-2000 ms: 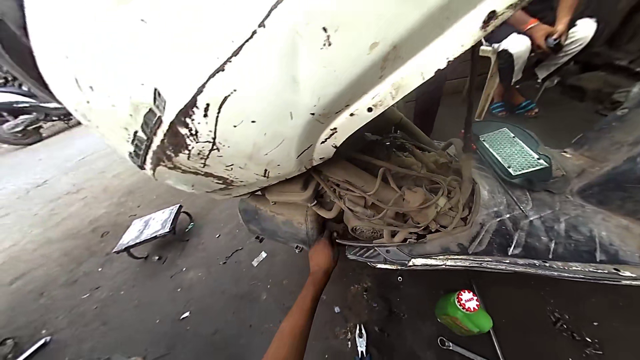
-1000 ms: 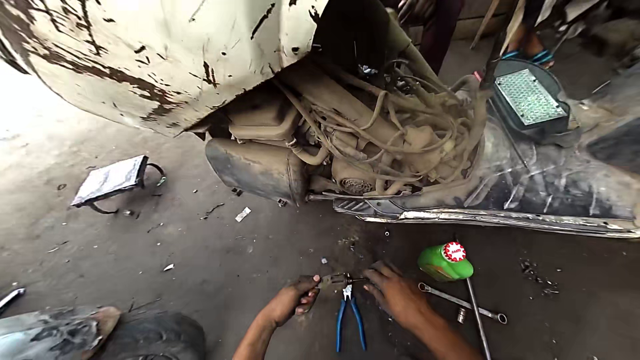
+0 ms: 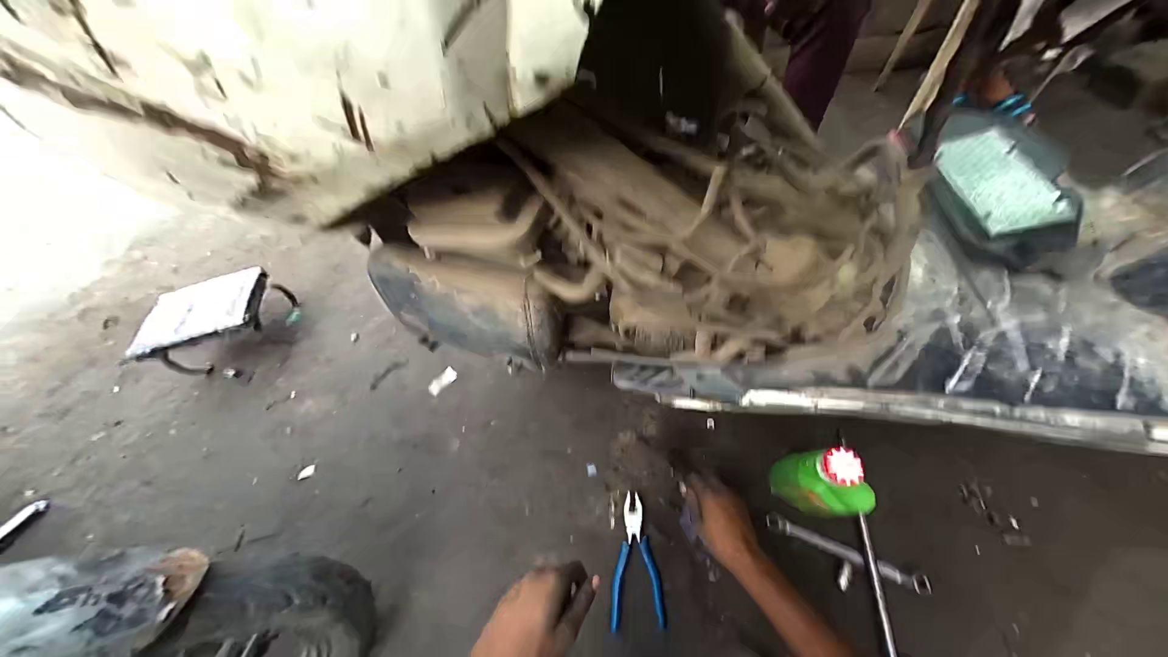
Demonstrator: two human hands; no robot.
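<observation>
Blue-handled pliers (image 3: 636,566) lie on the dark ground between my two hands, jaws pointing away from me. My left hand (image 3: 538,610) is at their left, fingers curled; whether it holds something is hidden. Just right of the jaws, my right hand (image 3: 716,518) reaches low to the ground, blurred, with something dark by its fingers that I cannot make out. Beyond my hands a scooter stands with its dusty engine (image 3: 693,237) exposed, a silencer (image 3: 465,306) at the left and a raised, scratched white body panel (image 3: 301,91) above.
Right of my right hand are a green plastic container (image 3: 808,484), a spanner (image 3: 844,550) and a long metal rod (image 3: 876,584). A low stool (image 3: 196,315) stands at left, a wheel (image 3: 310,598) lower left. A green-topped case (image 3: 999,182) rests on the scooter; people's legs show behind.
My hands were together just above the pliers a second ago; they are now apart on either side. Earlier, one hand was reaching to the scooter's underside by the silencer.
</observation>
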